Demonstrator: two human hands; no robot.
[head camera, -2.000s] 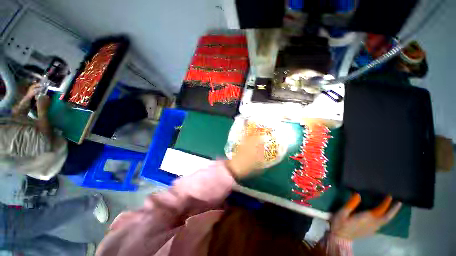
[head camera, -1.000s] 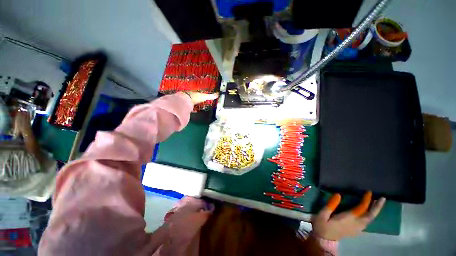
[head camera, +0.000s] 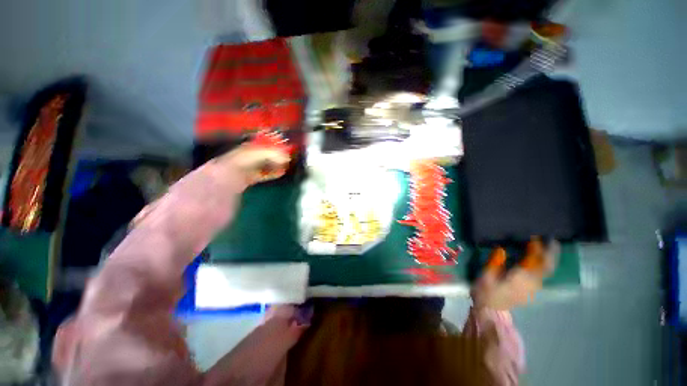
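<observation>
The frame is motion-blurred. My left hand (head camera: 264, 161) is at the near part of the left-hand tray, its fingers closed around a bunch of red stick parts (head camera: 273, 140) whose ends stick out. Rows of red parts (head camera: 248, 83) lie behind it in that tray. My right hand (head camera: 518, 277), with orange finger cots, is at the near edge of the black right-hand tray (head camera: 527, 162), fingers apart; whether they touch it is unclear. A column of red parts (head camera: 431, 215) lies on the green mat. Gold fittings (head camera: 346, 226) lie on a clear plastic bag (head camera: 310, 197).
The bench press (head camera: 392, 68) stands at back centre, its base lit brightly. A silver gooseneck (head camera: 531, 69) is at back right. A white card (head camera: 252, 284) lies at the front left edge. Another tray of red parts (head camera: 38, 162) stands far left.
The view has shifted. My left hand has gone from the fittings to the left tray and now grips a bunch of red parts there. My right hand remains by the right tray's near edge.
</observation>
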